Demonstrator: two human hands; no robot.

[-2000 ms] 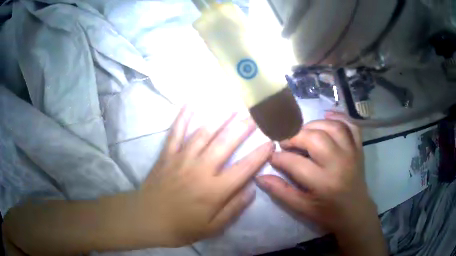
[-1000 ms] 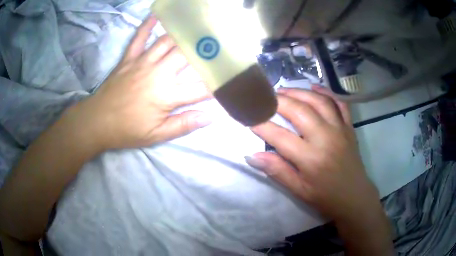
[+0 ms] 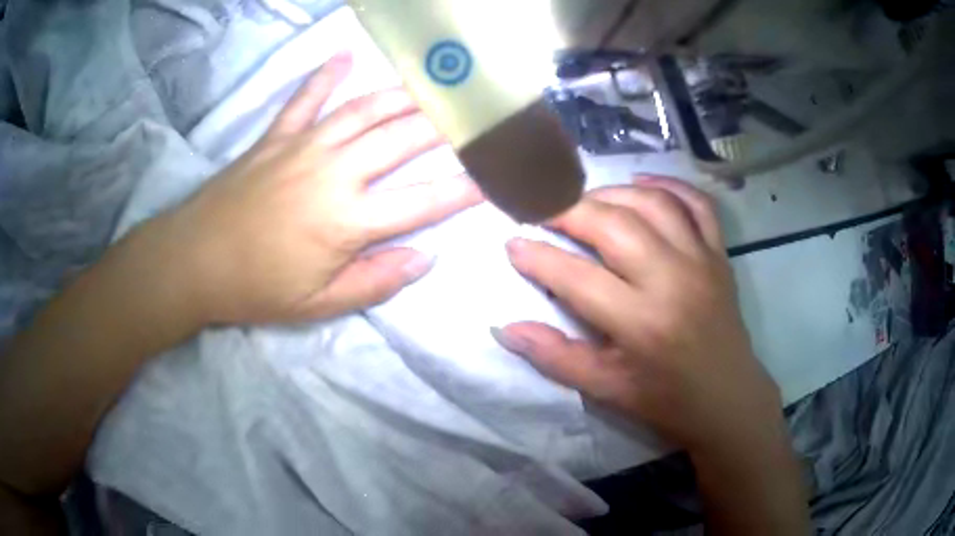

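Note:
A large pale grey-white cloth [image 3: 346, 408] lies over the table's left and front part and is brightly lit in the middle. My left hand [image 3: 314, 209] lies flat on it, fingers spread, palm down. My right hand [image 3: 639, 293] rests at the cloth's right part, fingers bent and apart, fingertips on the cloth. A cream bar with a blue ring mark and brown rounded end [image 3: 524, 162] hangs over the cloth between the hands and hides part of the right index fingertip. The needle area is not clearly visible.
The sewing machine's blurred head [image 3: 806, 94] and dark and shiny metal parts [image 3: 618, 115] are at the upper right. A white table surface [image 3: 817, 304] with a dark strip is at right. Striped-looking grey cloth [image 3: 869, 450] hangs at the lower right.
My left hand has moved left and up from beside my right hand, then slightly down and right. The cloth has shifted, with folds now at the front. My right thumb and fingers have spread from their pinch.

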